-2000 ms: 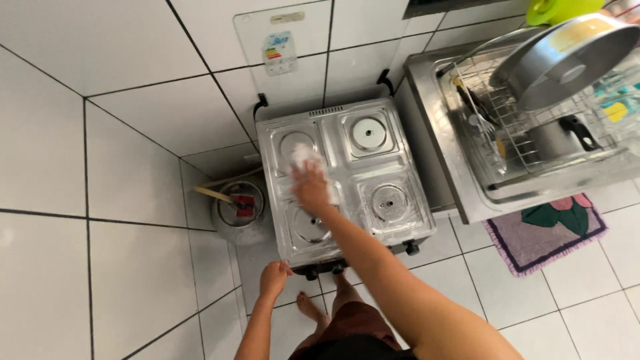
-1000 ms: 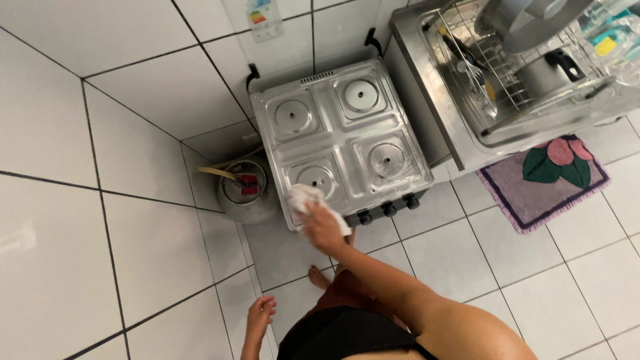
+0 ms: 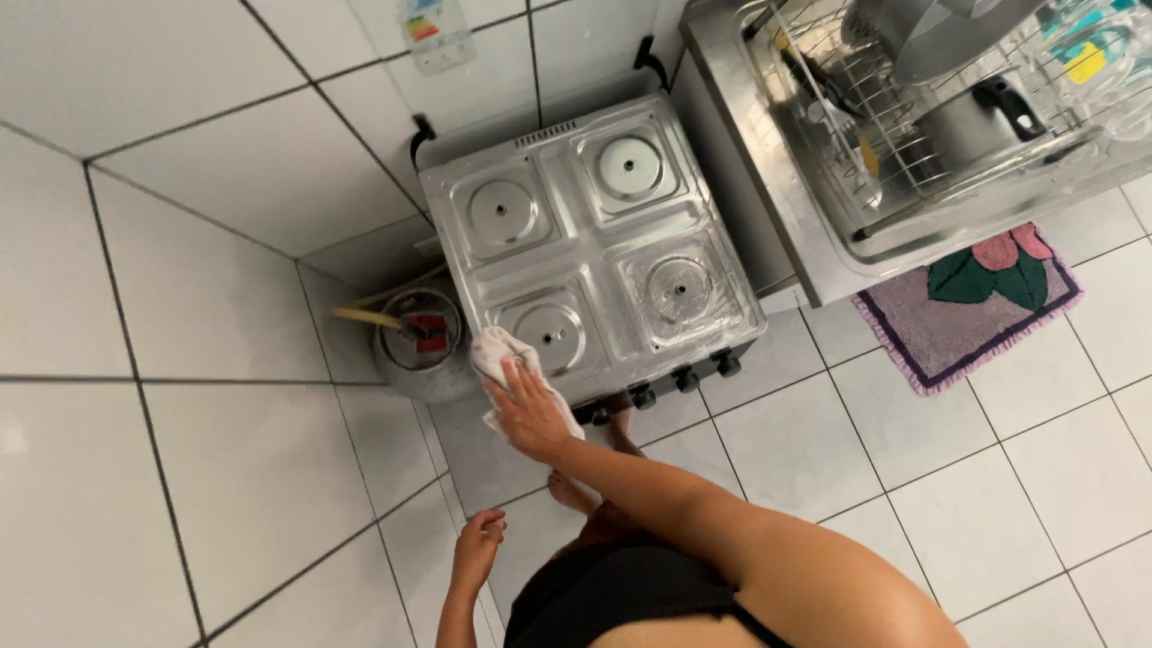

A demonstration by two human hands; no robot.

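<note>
My right hand (image 3: 531, 412) presses a white cloth (image 3: 504, 349) onto the front left corner of a stainless steel gas stove top (image 3: 585, 243). Part of the cloth hangs past the stove's front edge. The stove top has recessed burner wells without grates, and the front right well (image 3: 681, 290) looks wet. Black knobs (image 3: 687, 379) line the front. My left hand (image 3: 483, 533) is low beside my body, off the stove, fingers loosely curled and holding nothing.
Left of the stove stands a gas cylinder (image 3: 418, 360) with a yellowish hose. At right, a steel sink counter (image 3: 765, 153) bears a wire dish rack with a pot (image 3: 967, 126) and pans. A purple rug (image 3: 967, 315) lies on the tiled floor. A raised glass lid is behind the stove.
My right hand has moved with the cloth from the rear left burner well to the front left corner. My left hand has left the stove's front left corner and dropped beside my body.
</note>
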